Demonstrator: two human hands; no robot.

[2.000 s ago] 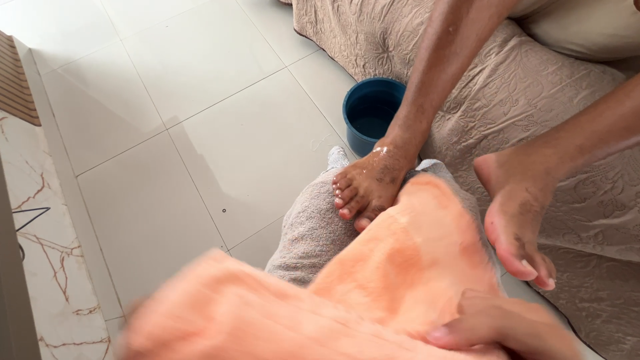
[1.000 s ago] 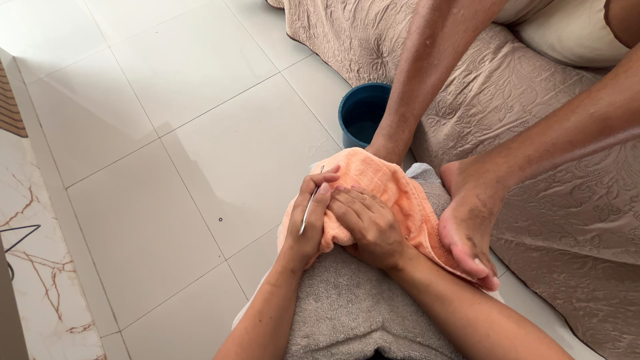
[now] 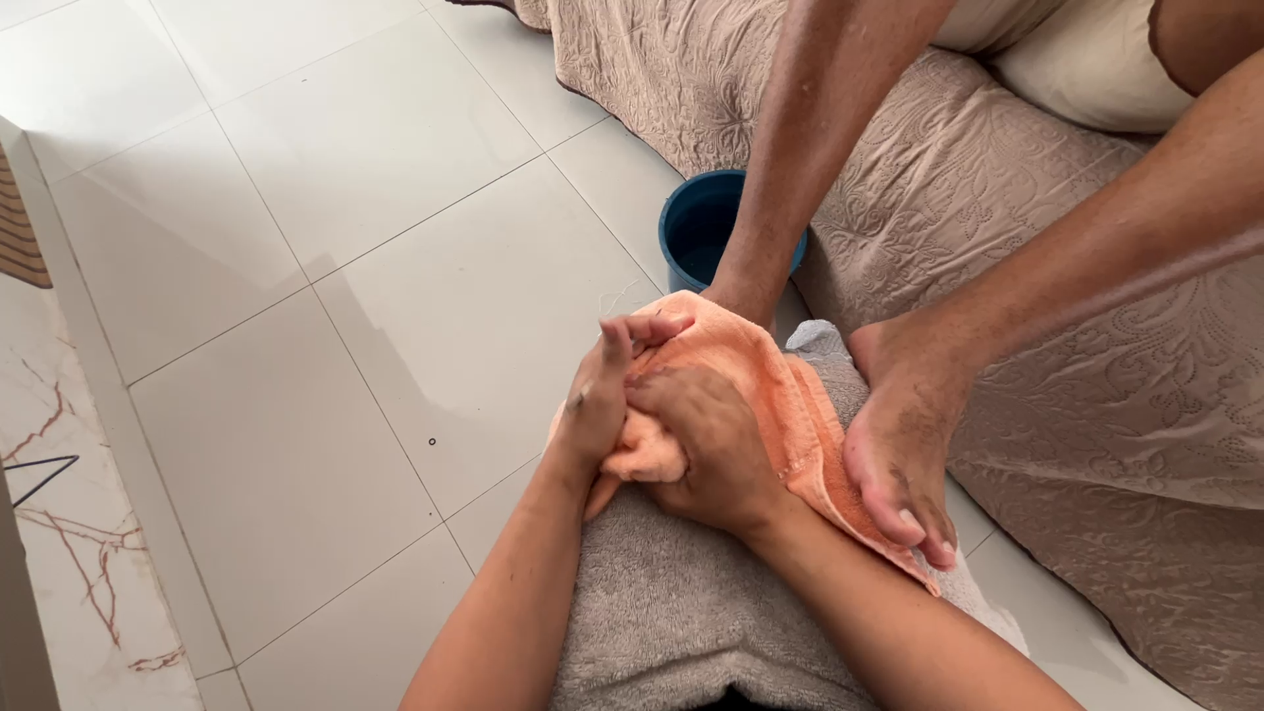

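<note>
An orange towel [image 3: 736, 346] lies over another person's foot, which rests on a grey towel [image 3: 681, 592] across my lap. My right hand [image 3: 711, 444] is pressed on the orange towel, gripping its bunched part. My left hand [image 3: 602, 385] is on the towel's left side, thumb raised and fingers bent over the cloth; a small pale object, partly hidden, shows at this hand. The person's other foot [image 3: 908, 434] is bare and rests beside the towels, at the orange towel's right edge.
A blue plastic bucket [image 3: 691, 227] stands on the tiled floor [image 3: 444, 296] behind the covered foot. A beige embossed cover [image 3: 908, 178] drapes the seat under the person's legs. A marble-patterned surface [image 3: 69, 573] runs along the left, with a thin dark wire shape [image 3: 44, 479] on it.
Two seconds ago the orange towel was loose and the foot bare; the towel now covers that foot. Since one second ago, my hands have shifted slightly on the cloth.
</note>
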